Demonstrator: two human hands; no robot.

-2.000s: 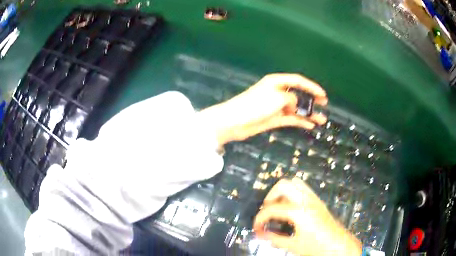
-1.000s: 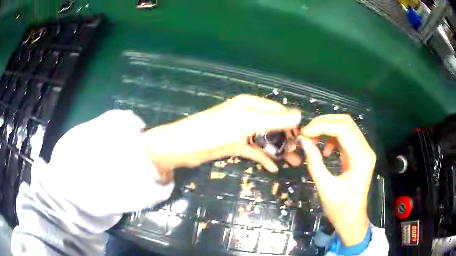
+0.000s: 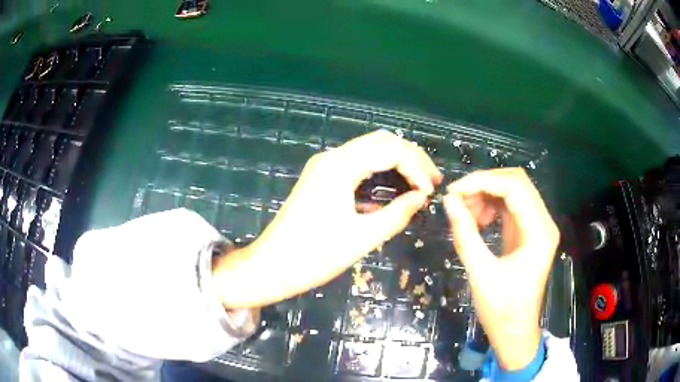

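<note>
My left hand point(image 3: 350, 201) is curled around a dark watch housing point(image 3: 379, 192), which shows partly inside the ring of thumb and forefinger. Their tips meet at the right. My right hand point(image 3: 508, 242) is just right of it, thumb and forefinger curled with their tips close together. Any tiny part between those tips is too small to tell. Both hands are over the clear blister tray point(image 3: 298, 138), whose pockets hold scattered gold-tan bits point(image 3: 363, 280) and small silver bits.
A black blister tray point(image 3: 56, 123) lies at the left. A copper-rimmed housing point(image 3: 191, 8) and small pieces lie at the top left. The black press fixture at the right bears a red button point(image 3: 604, 301), a silver knob point(image 3: 597, 235) and a pale display point(image 3: 615, 340).
Since one second ago, the left thumb and forefinger have closed together at the tips, and the housing shows deeper inside the hand. The right hand has barely moved. Earlier, the hands were farther apart.
</note>
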